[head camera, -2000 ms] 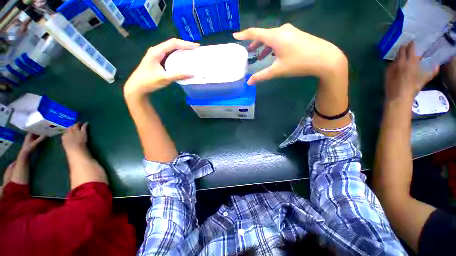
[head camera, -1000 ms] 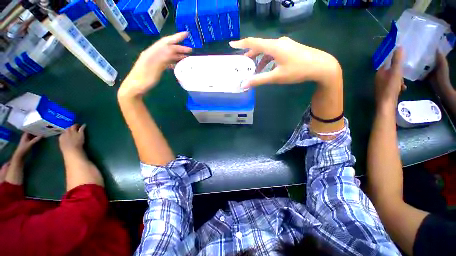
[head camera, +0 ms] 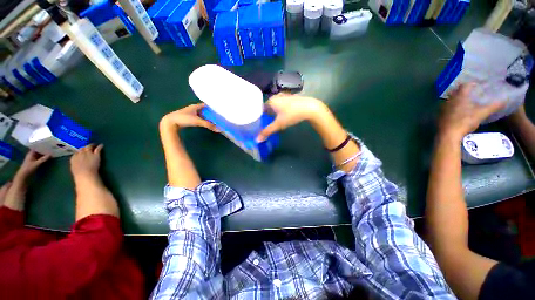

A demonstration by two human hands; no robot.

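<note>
A white oblong device [head camera: 226, 92] stands up out of a blue and white carton [head camera: 239, 136] in front of me. The carton is tilted, its right end lower. My left hand [head camera: 190, 119] holds the carton at its left end. My right hand [head camera: 288, 112] holds it at its right end, fingers on the blue side. The device's top looks plain white and overexposed. The carton is slightly blurred, and its flaps cannot be made out. Dark glossy objects [head camera: 288, 81] lie on the bench just beyond my right hand.
Blue cartons [head camera: 261, 30] stand at the far side, beside white devices [head camera: 313, 16]. A white power strip [head camera: 104, 58] is at the left. A person in red sleeves [head camera: 94, 237] holds a carton at left. Another person's arm [head camera: 454, 170] is at right, near a device [head camera: 488, 146].
My hands have moved down from around the device onto the carton. The carton and device have turned and tilted. The dark objects behind now show. At right, the other person's hands and liner have shifted.
</note>
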